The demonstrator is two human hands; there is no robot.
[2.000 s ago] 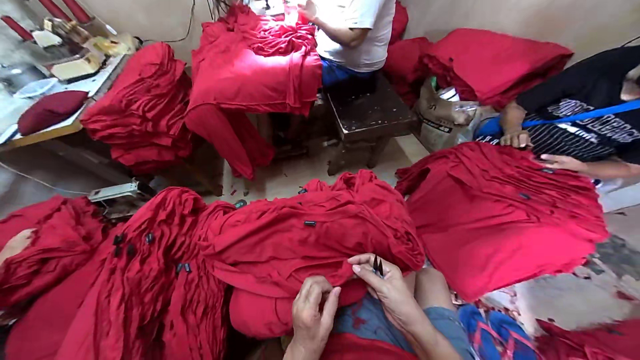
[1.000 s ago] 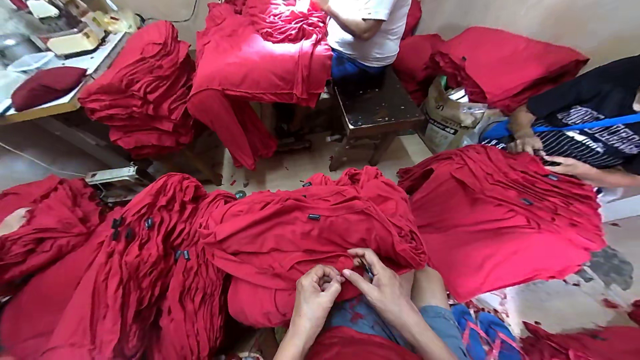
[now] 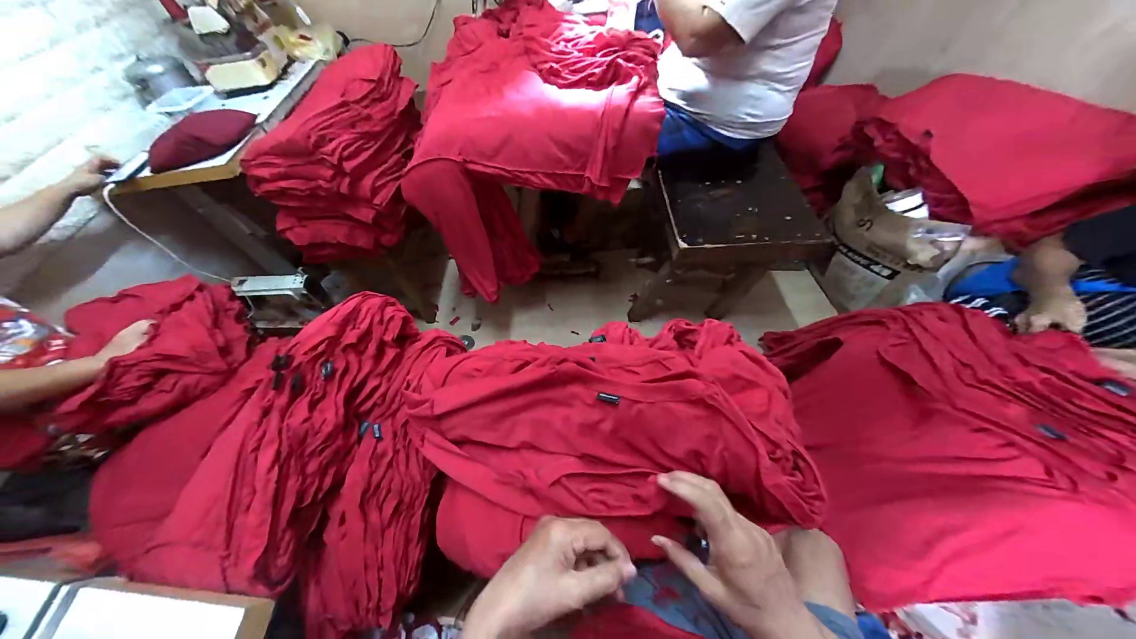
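Note:
A pile of red knit garments with a small black neck label lies before me, over my lap. My left hand is at the pile's front edge, thumb and fingertips pinched together; whether a bit of thread or cloth is between them is too small to tell. My right hand is just to its right, fingers spread, the index fingertip close to the red cloth. A small dark object shows partly behind its fingers; what it is and whether it is gripped is unclear.
More red garment stacks stand left and right. Another person's hand is beside the right stack. At left, a person's arms reach over cloth and a work table. Beyond, a person in white sits on a dark wooden stool.
My hands have moved apart, and my right fingers have spread. Another person's arms now show at the left edge. The view has turned somewhat left.

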